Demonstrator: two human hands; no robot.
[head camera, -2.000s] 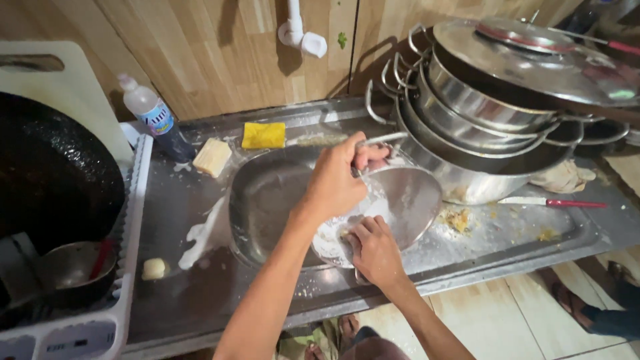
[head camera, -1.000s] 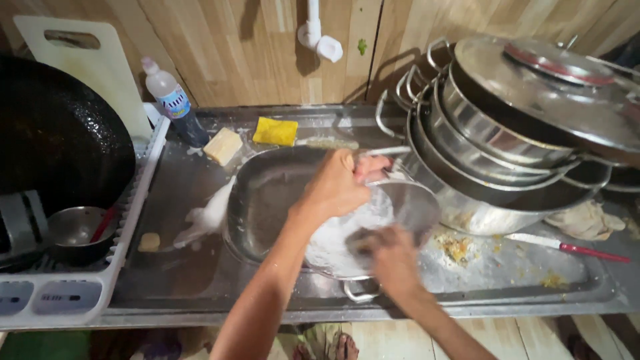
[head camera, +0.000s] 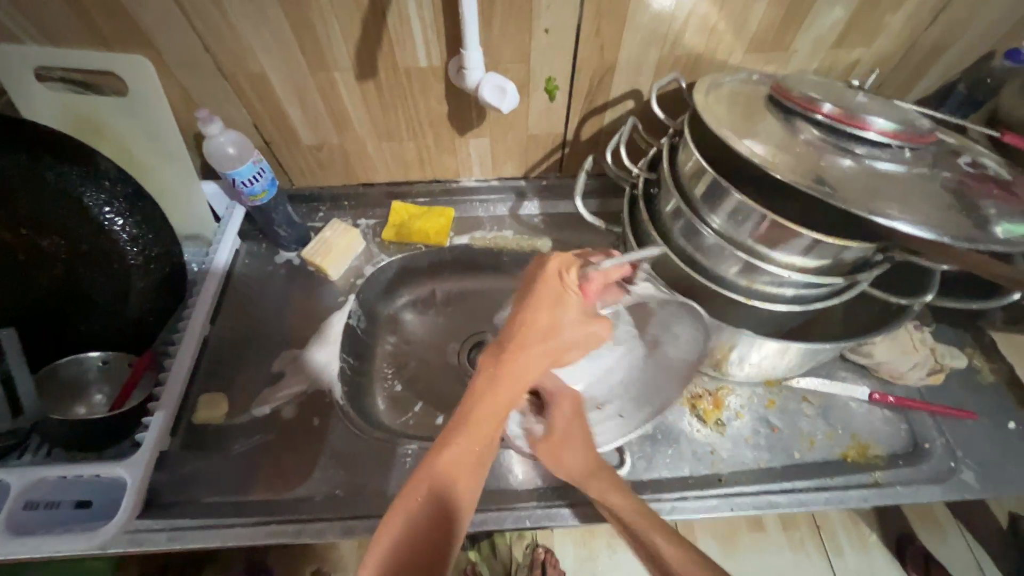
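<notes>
A round metal pan (head camera: 664, 360), coated with white suds, lies tilted over the right part of the steel sink basin (head camera: 416, 320). My left hand (head camera: 552, 308) grips a loop handle at the pan's far edge. Blurred by motion, my right hand (head camera: 560, 428) is low on the soapy inner side, near the left rim; whether something is in its fingers cannot be made out. Behind the basin lie a yellow sponge (head camera: 418, 223) and a block of soap (head camera: 334, 249), with a plastic bottle (head camera: 254, 182) of dark liquid beside them.
Stacked steel pots (head camera: 768, 240) under a large lid (head camera: 864, 160) stand close on the right. A red-handled knife (head camera: 880, 397), food scraps (head camera: 712, 406) and a crumpled cloth (head camera: 906, 354) lie there. On the left, a white dish rack (head camera: 188, 344) holds a dark wok (head camera: 80, 240).
My right hand has moved from the middle of the pan toward its left edge since a second ago. My left hand stays at the far handle.
</notes>
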